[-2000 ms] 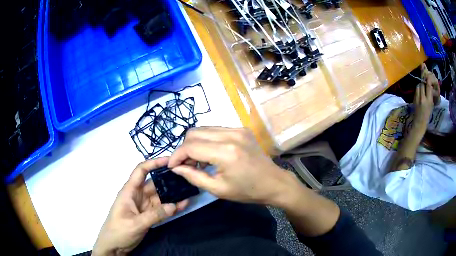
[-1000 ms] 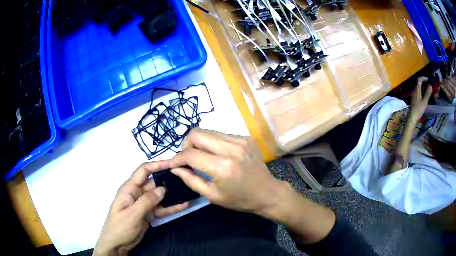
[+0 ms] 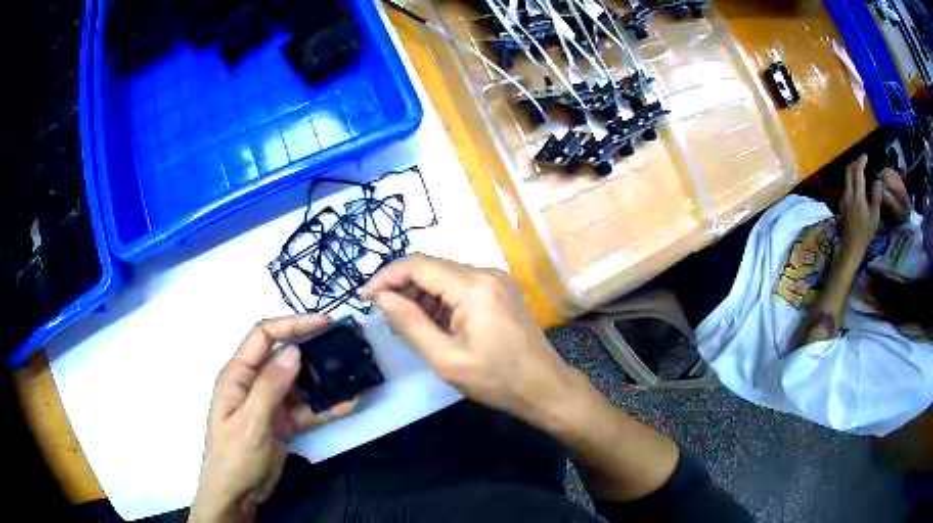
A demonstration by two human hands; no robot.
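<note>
My left hand (image 3: pixel 256 398) grips a square black housing (image 3: pixel 340 366) by its left side above the white work sheet (image 3: pixel 153 378). My right hand (image 3: pixel 450 327) is just above and right of the housing, apart from it, with thumb and forefinger close together at the lower edge of the tangled heap of thin black sealing rings (image 3: pixel 343 245). Whether a ring is between those fingertips cannot be told.
A blue bin (image 3: pixel 256 153) with black housings at its far end is behind the sheet. A fuller blue bin stands left. Cable assemblies (image 3: pixel 593 123) lie on a clear tray (image 3: pixel 655 235) at right. Another person in a white shirt (image 3: pixel 818 327) sits at far right.
My right hand has left the housing and moved up to the heap's edge. My left hand has shifted slightly left with the housing, which now shows more of its face.
</note>
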